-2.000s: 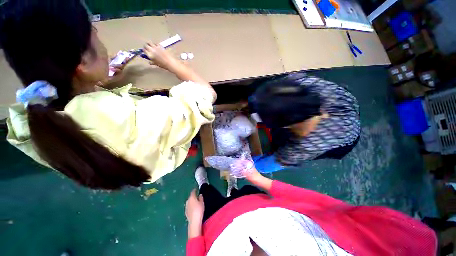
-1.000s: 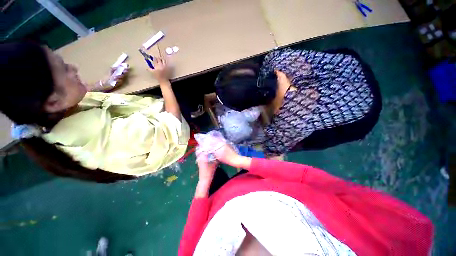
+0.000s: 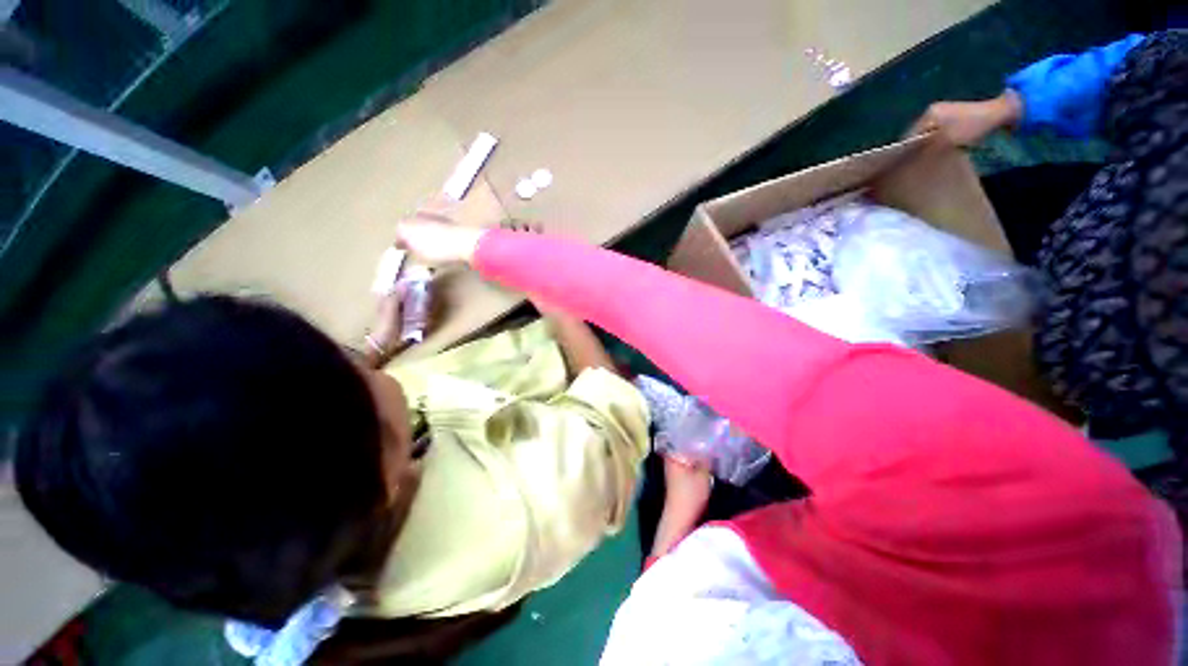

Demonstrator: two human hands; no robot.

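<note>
My left hand [image 3: 687, 488] is low in the middle, closed on a clear poly bag [image 3: 710, 436] of small pale pieces. My right hand [image 3: 437, 239] reaches across to the bench, beside a coworker's hand [image 3: 382, 328]; its fingertips are blurred and I cannot tell whether they hold anything. A short white piece [image 3: 390, 269] is just below my right hand. The coworker's hand holds a pale, shiny part [image 3: 416, 306]. A long white casing [image 3: 470, 165] and two round white discs [image 3: 534, 184] lie on the bench just beyond my right hand.
A coworker in yellow [image 3: 495, 481] sits close at the left. An open carton [image 3: 899, 163] with bagged goods is at the right, gripped at its edge by another person's hand [image 3: 971, 121]. Small pale pieces [image 3: 830, 68] lie on the cardboard-covered bench [image 3: 625, 117].
My right hand has left the bag and stretched to the bench; my left hand keeps the bag. The carton now shows higher and further right, gripped by the other person. The view has moved closer to the bench.
</note>
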